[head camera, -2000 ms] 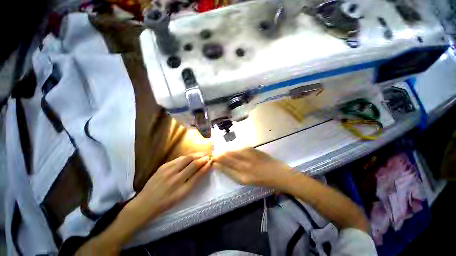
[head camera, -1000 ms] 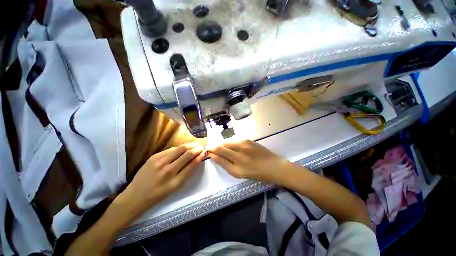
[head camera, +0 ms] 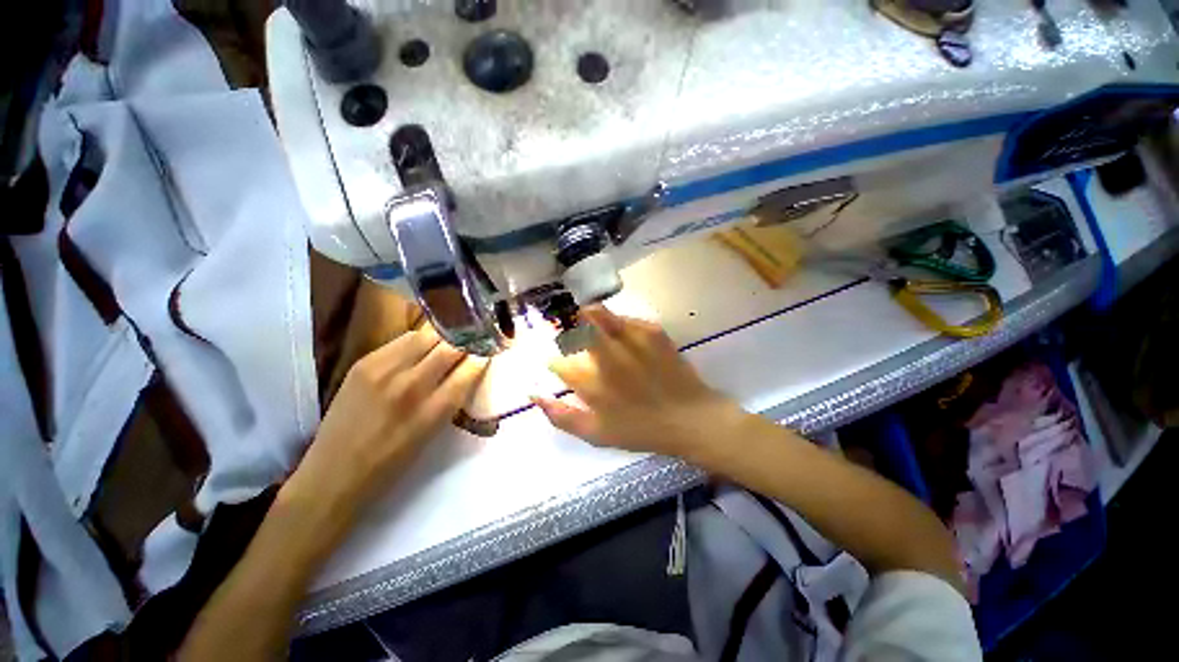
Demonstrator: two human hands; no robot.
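Observation:
The brown garment panel (head camera: 352,317) with whitish backing (head camera: 239,265) lies left of the machine head. My left hand (head camera: 394,388) is on its edge, fingertips beside the presser foot (head camera: 553,308); a small brown cloth edge (head camera: 476,424) sticks out below them. My right hand (head camera: 634,382) is right of the needle area. Its forefingers reach up to the presser foot and its thumb is apart, with no cloth seen in it. Lamp glare hides the cloth at the needle. The white sewing machine (head camera: 582,142) fills the top.
Scissors with green and yellow handles (head camera: 950,310) lie right on the table, beside a yellow block (head camera: 763,252) and a small tray (head camera: 1041,233). Pink cut pieces (head camera: 1028,466) lie in a blue crate (head camera: 1067,569) below. Grey-white cloth (head camera: 737,569) hangs over my lap.
My hands were together in front of the needle and have parted. The right forefingers moved up to the presser foot; the left hand moved slightly left. The view shifted, putting the machine further left.

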